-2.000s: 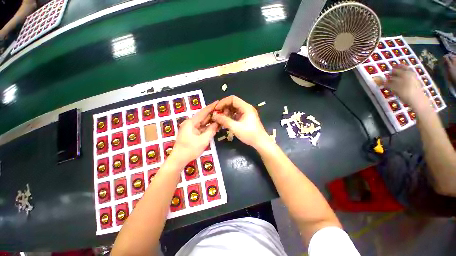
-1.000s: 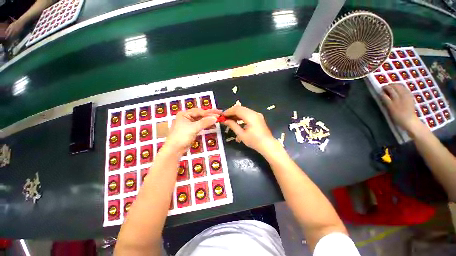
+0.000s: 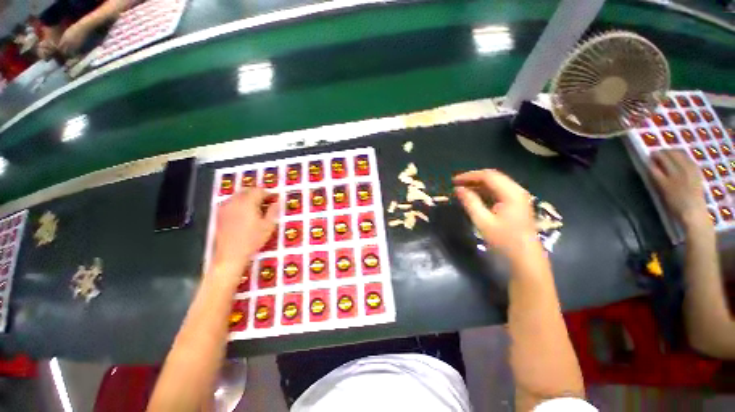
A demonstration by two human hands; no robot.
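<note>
The white foam tray (image 3: 392,282) lies on the dark bench with rows of red emblem pieces (image 3: 317,266). My left hand (image 3: 244,228) is over the tray's upper left part, fingertips down at a pocket in the second row. It covers several pieces. Whether the fingertips grip one is hidden. My right hand (image 3: 498,211) is raised right of the tray, thumb and index finger apart, with nothing visible between them. Small cream pieces (image 3: 415,193) lie loose between the tray and my right hand.
A second pale pile (image 3: 550,217) is partly behind my right hand. The desk fan (image 3: 612,88) stands by a grey post. A black flat object (image 3: 176,193) lies left of the tray, with pale scraps (image 3: 86,279) beyond. A neighbour's hand (image 3: 678,183) is on another tray at the right.
My hands have parted: the left moved left over the tray, the right moved right. The red piece between them is gone from there. The formerly empty second-row pocket now shows a red piece.
</note>
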